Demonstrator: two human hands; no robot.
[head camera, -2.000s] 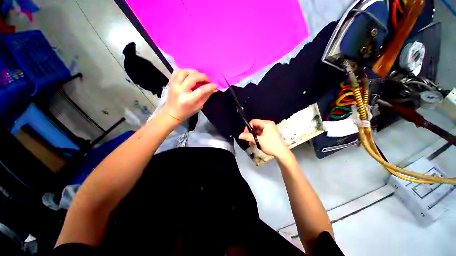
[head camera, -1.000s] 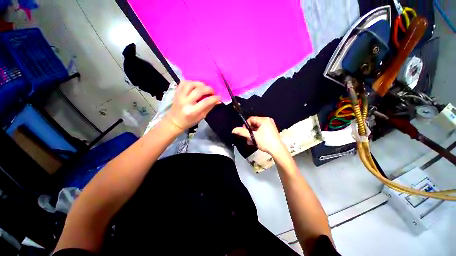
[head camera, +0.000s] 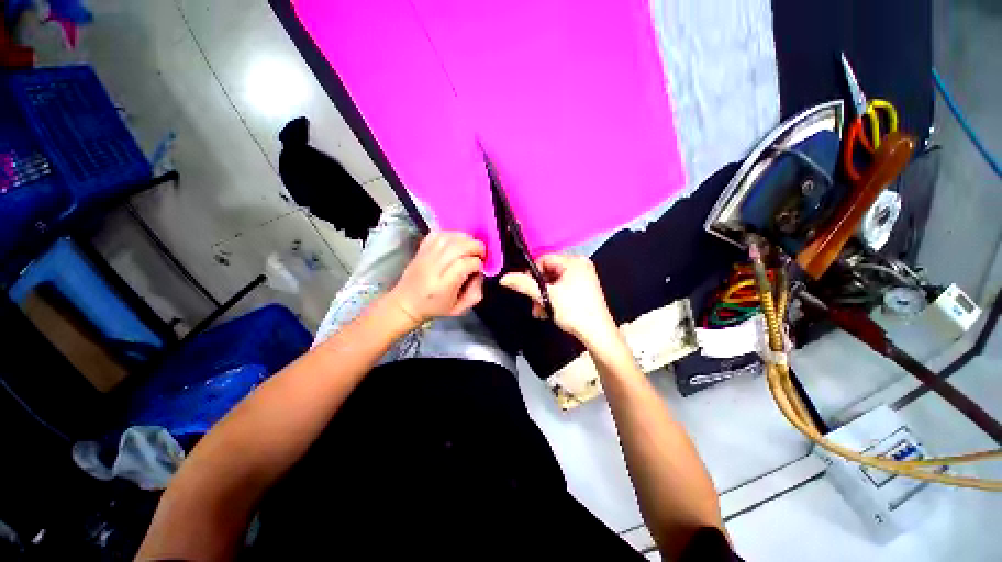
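A bright magenta fabric panel (head camera: 560, 99) lies flat on whitish-grey interfacing (head camera: 725, 77), on the black table cover (head camera: 632, 269). My left hand (head camera: 445, 274) pinches the panel's near-left corner. My right hand (head camera: 566, 294) holds black tailor's shears (head camera: 509, 225) by the handles. The shears point away from me, their blades over and into the near edge of the panel, right beside my left fingers. The blades look slightly apart. The handles are mostly hidden by my right hand.
At the right stand a steam iron (head camera: 775, 181) with tan hoses (head camera: 797, 406) and small scissors (head camera: 863, 104) with orange-yellow handles. A stained off-white plate (head camera: 626, 353) is at the near table edge. Blue baskets (head camera: 82, 126) and a black cloth (head camera: 324, 181) are at the left.
The panel, iron and table edge sit lower in view, and more of the small scissors shows. The shears reach further into the panel, and my hands are closer together.
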